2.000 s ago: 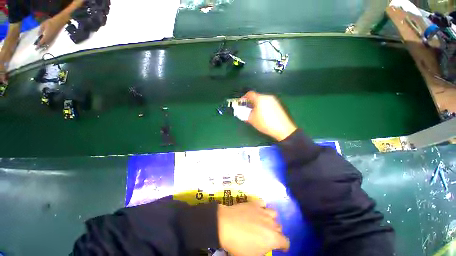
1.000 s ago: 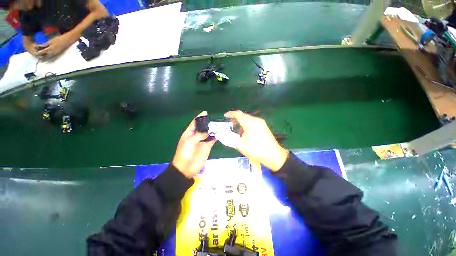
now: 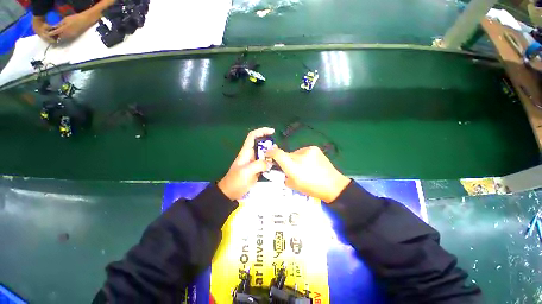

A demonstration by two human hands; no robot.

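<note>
My left hand [image 3: 242, 169] holds a small black housing [image 3: 259, 149] upright above the near edge of the belt. A small board with pale parts [image 3: 265, 144] shows inside the housing. My right hand [image 3: 309, 172] touches the unit with thumb and fingers from the right. A white piece [image 3: 274, 175] shows below the unit, between the hands; my right fingers partly hide it. A thin dark cord [image 3: 297, 126] trails on the belt behind my right hand.
Boards with yellow parts and cords lie on the green belt [image 3: 386, 119], left [image 3: 65, 126] and far middle [image 3: 309, 80]. Black housings [image 3: 291, 295] lie at the near edge of the printed mat [image 3: 368, 255]. Across the belt, a person's hands [image 3: 62, 28] are beside a black heap [image 3: 123, 22].
My left hand has come up from the mat to hold a housing. My right hand has brought the board from the belt to it. The unit has turned upright between my hands.
</note>
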